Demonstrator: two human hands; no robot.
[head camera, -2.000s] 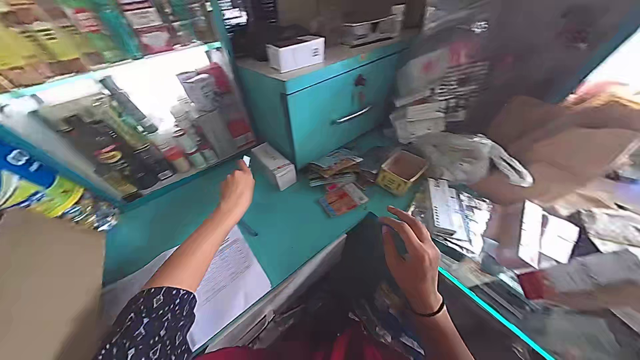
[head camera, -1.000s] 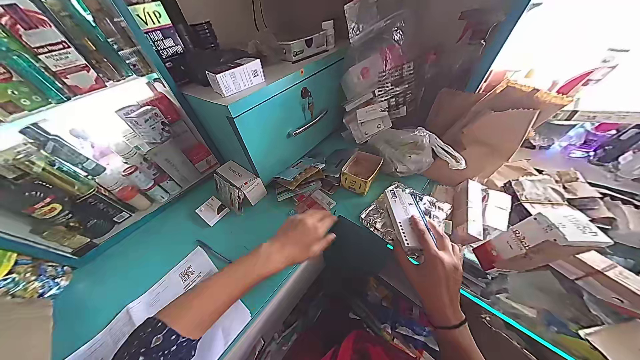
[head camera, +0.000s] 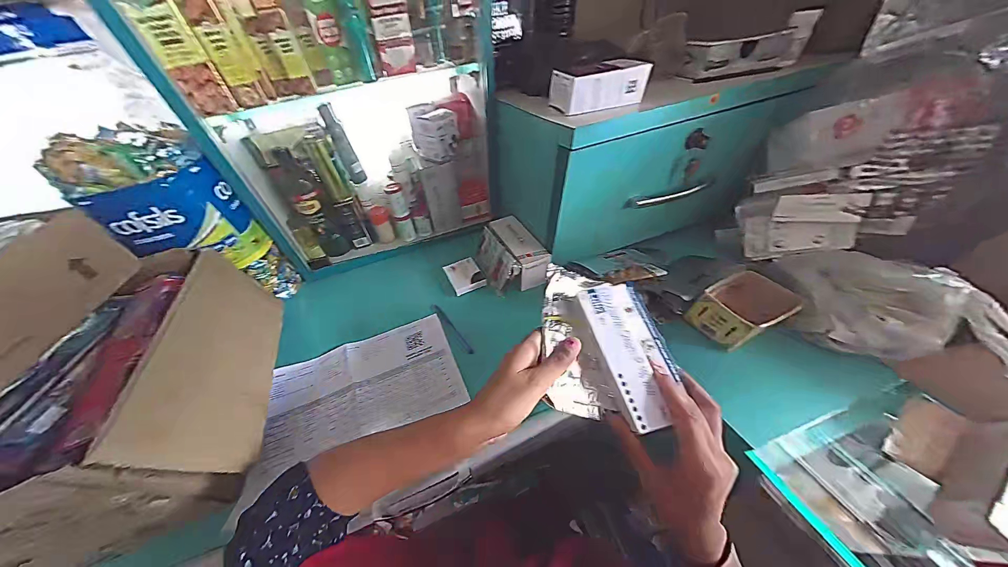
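Note:
My left hand (head camera: 524, 382) grips a silvery foil packet (head camera: 579, 378) by its left side, thumb on top. My right hand (head camera: 685, 449) holds a white and blue carton (head camera: 630, 354), which lies against the foil, tilted above the counter's front edge. Beyond them a white carton (head camera: 516, 252) stands beside a small white card or box (head camera: 465, 276). A blue pen (head camera: 453, 329) rests along the edge of a printed sheet (head camera: 370, 378), left of my hands. Under the carton and foil, part of the counter is hidden.
On the left stands an open cardboard box (head camera: 189, 370) of packets. Behind are a lit shelf of bottles (head camera: 354, 256) and a teal drawer unit (head camera: 622, 189). A small yellow box (head camera: 728, 319), a plastic bag (head camera: 858, 307) and a glass-topped counter (head camera: 835, 488) are on the right.
The white and blue carton and the foil, at the right a second ago, are now between my hands over the counter. My left hand has closed on the foil. The view has swung left.

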